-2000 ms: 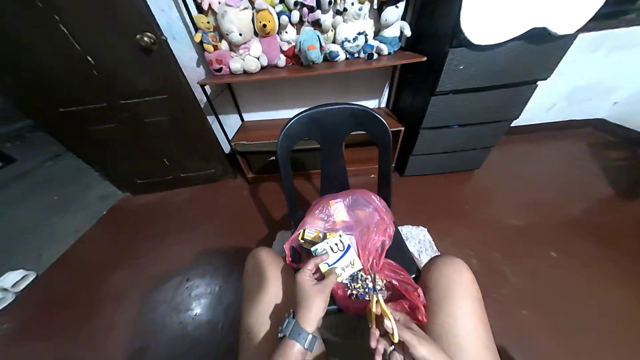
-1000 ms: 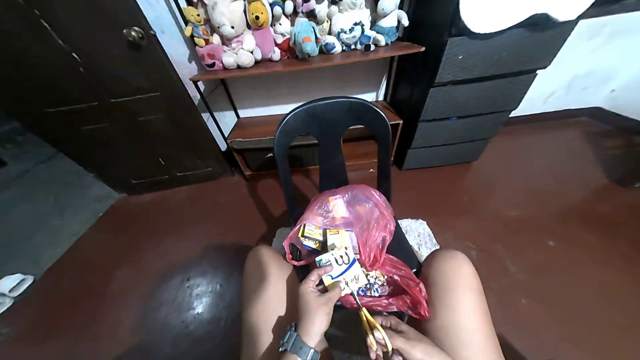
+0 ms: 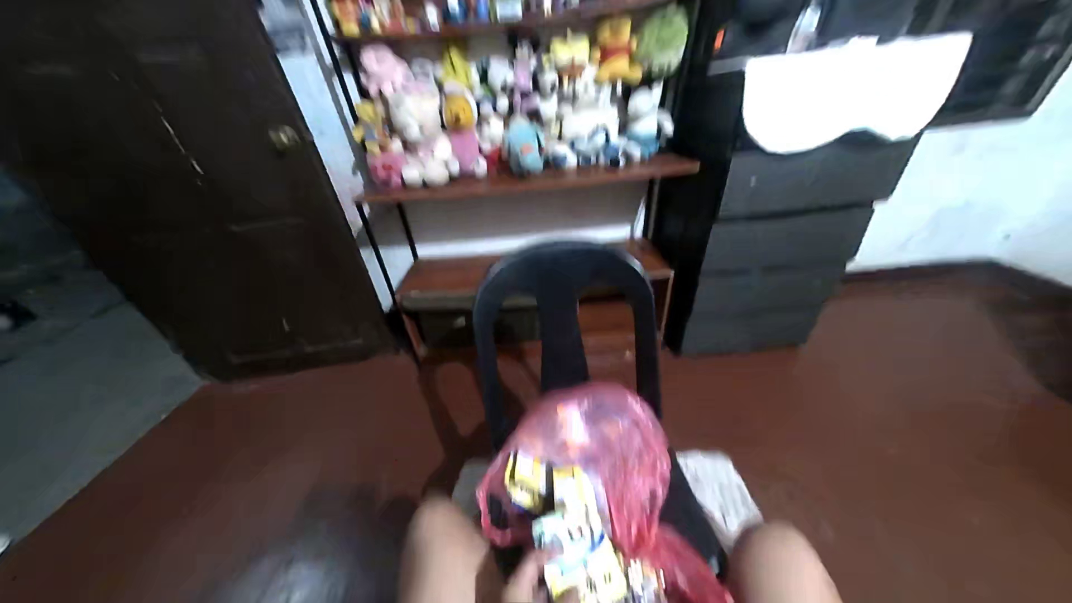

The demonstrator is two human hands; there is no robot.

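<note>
A translucent pink plastic bag (image 3: pixel 611 452) rests on the seat of a black plastic chair (image 3: pixel 563 293). Yellow-and-white printed packs (image 3: pixel 528 481) show at the bag's opening. My left hand (image 3: pixel 526 579) is at the bottom edge with its fingers on a white and yellow printed piece (image 3: pixel 582 557); the picture is blurred there. Small cut pieces (image 3: pixel 643 578) lie to the right of it, beside a second pink bag (image 3: pixel 691 578). My right hand and the yellow-handled scissors are out of view below the frame.
Behind the chair stands a shelf (image 3: pixel 528 180) with stuffed toys. A dark drawer unit (image 3: pixel 775 260) is at the right, a brown door (image 3: pixel 209 209) at the left. White cloth (image 3: pixel 720 494) shows beside the chair seat. My knees flank the chair.
The view has tilted up strongly, taking the scissors and right hand out of frame. Between the two earlier frames, the scissors moved down and left, with their blades at the printed piece.
</note>
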